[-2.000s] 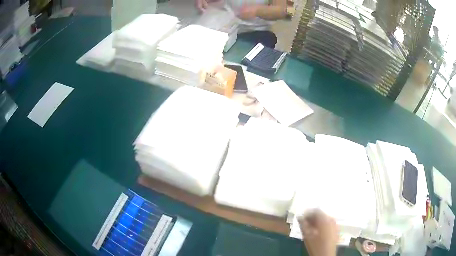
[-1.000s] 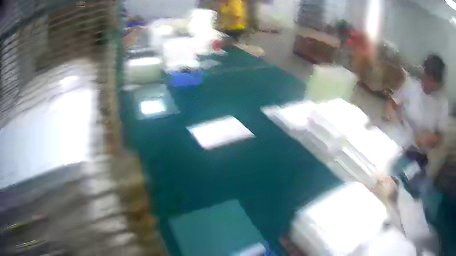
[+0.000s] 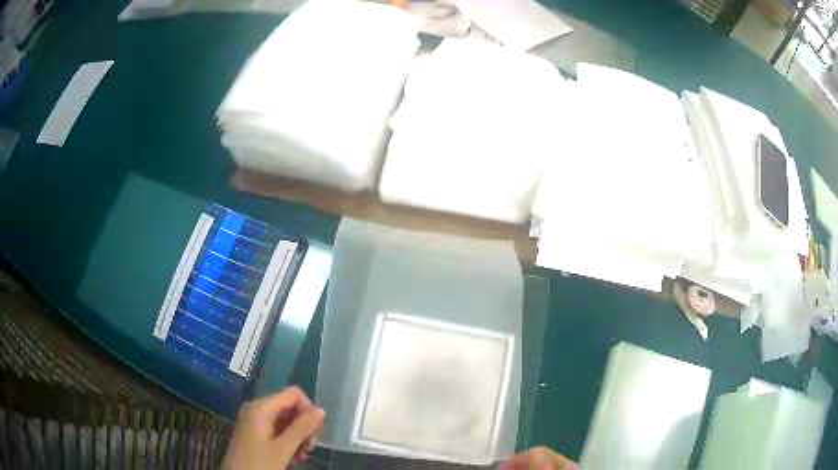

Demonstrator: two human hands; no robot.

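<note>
A milky clear bonding film lies flat in front of me, with a white-outlined rectangle with a smudgy pale centre showing in its lower part. My left hand is at the film's lower left corner, thumb and fingertips together; whether it pinches the film is unclear. My right hand is at the lower right corner, mostly cut off by the bottom edge. A pile of blue solar cell strings with white side strips lies to the left.
Film stacks stand on a brown board. Backing sheets stand right of them, then white sheets with a phone. Tape roll and glass panes lie right. A wire rack is lower left.
The view swung left to the table's far end, then back. Now a film lies in front of me with both hands at its near corners; earlier one hand was at the backing sheet stack.
</note>
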